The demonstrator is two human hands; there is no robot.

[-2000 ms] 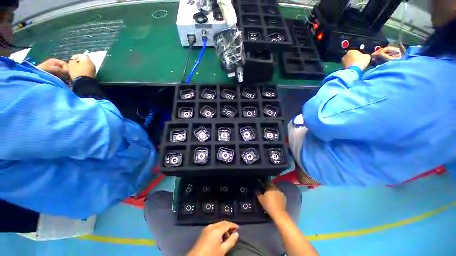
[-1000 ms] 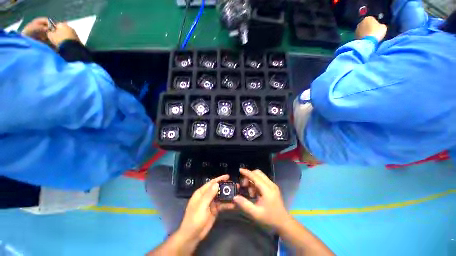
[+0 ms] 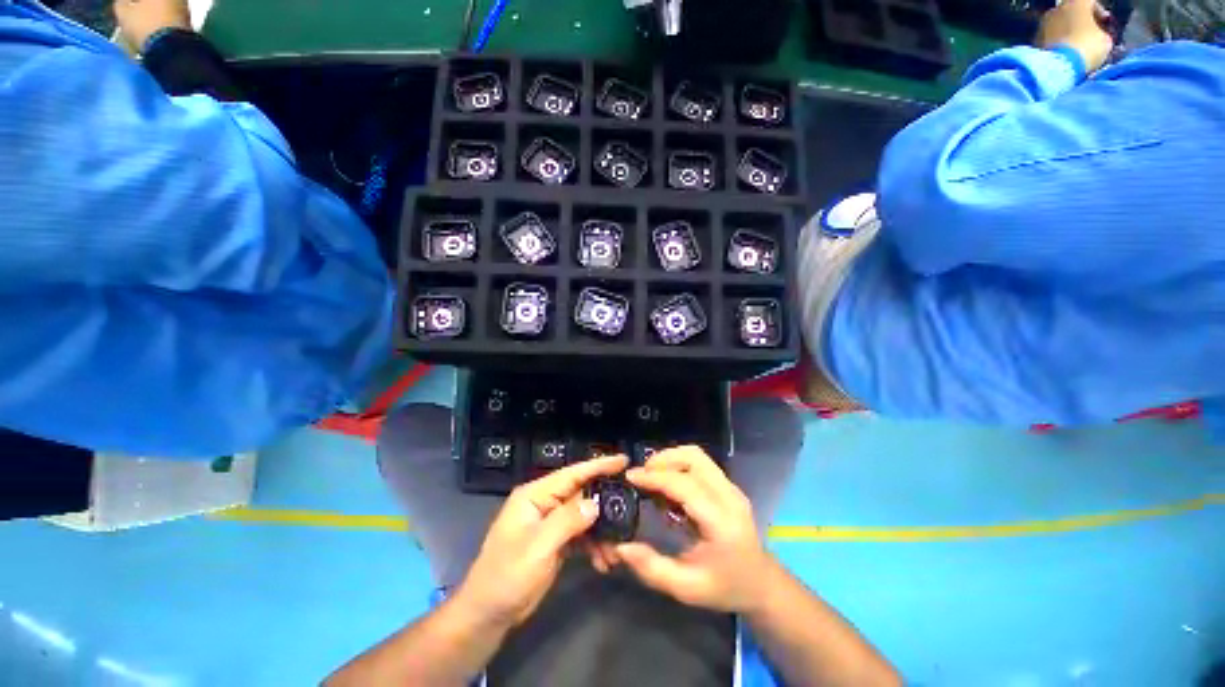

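Note:
A small black camera-like unit [image 3: 617, 509] with a pale ring on its face is held above my lap. My left hand [image 3: 540, 537] grips its left side with thumb and fingers. My right hand [image 3: 699, 530] is at its right side, with fingertips at its upper and lower edges. The black lap tray [image 3: 473, 474] lies just beyond my hands with several ringed units in its pockets; my fingers cover part of its near row. No tool shows in my hands.
Two overlapping black foam trays [image 3: 598, 352] hold shiny-edged units beyond the lap tray. A person in a blue smock sits close on the left [image 3: 175, 255] and another on the right [image 3: 1061, 242]. A green bench [image 3: 336, 30] is ahead.
Both hands have come together over my lap with a unit, which now looks slightly turned compared with a second ago. The view has tilted down, so the trays sit higher in the picture.

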